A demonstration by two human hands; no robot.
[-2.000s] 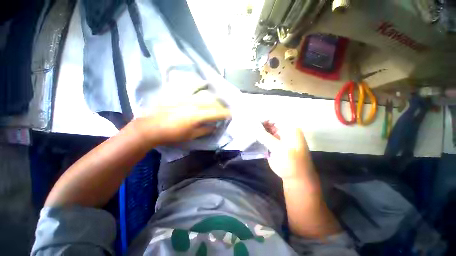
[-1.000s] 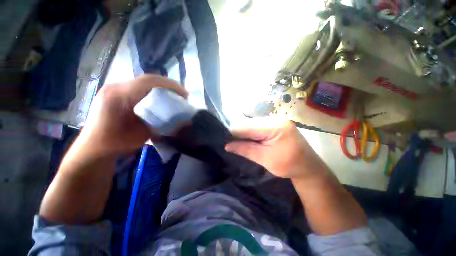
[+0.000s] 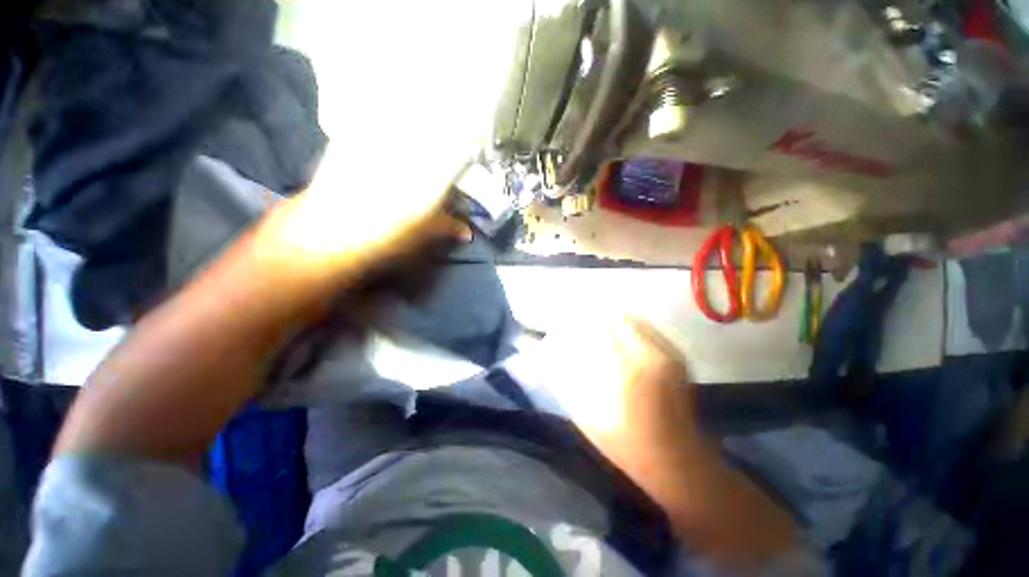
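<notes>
A grey-blue garment panel [image 3: 446, 302] lies at the table's front edge, below the needle area [image 3: 525, 192], with a whitish part hanging over my lap. My left hand [image 3: 361, 220] is on the panel's upper left, its fingertips near the presser foot; glare and blur hide the exact grip. My right hand [image 3: 632, 378] is at the panel's right side, overexposed; its fingers seem to be at the cloth edge, but I cannot tell if they hold it. More dark cloth [image 3: 169, 124] is bunched at the left.
The sewing machine head [image 3: 779, 124] with red lettering stands at the upper right. Red-and-orange-handled scissors [image 3: 739, 274], green snips [image 3: 809, 304] and a navy cloth strip [image 3: 860, 310] lie at the right. A dark display on a red pad [image 3: 651, 186] sits behind. A blue crate [image 3: 262, 479] is below left.
The cloth has gone from above my lap to the table by the needle. My left hand has moved right and forward. My right hand has moved lower. Dark cloth is now bunched at left.
</notes>
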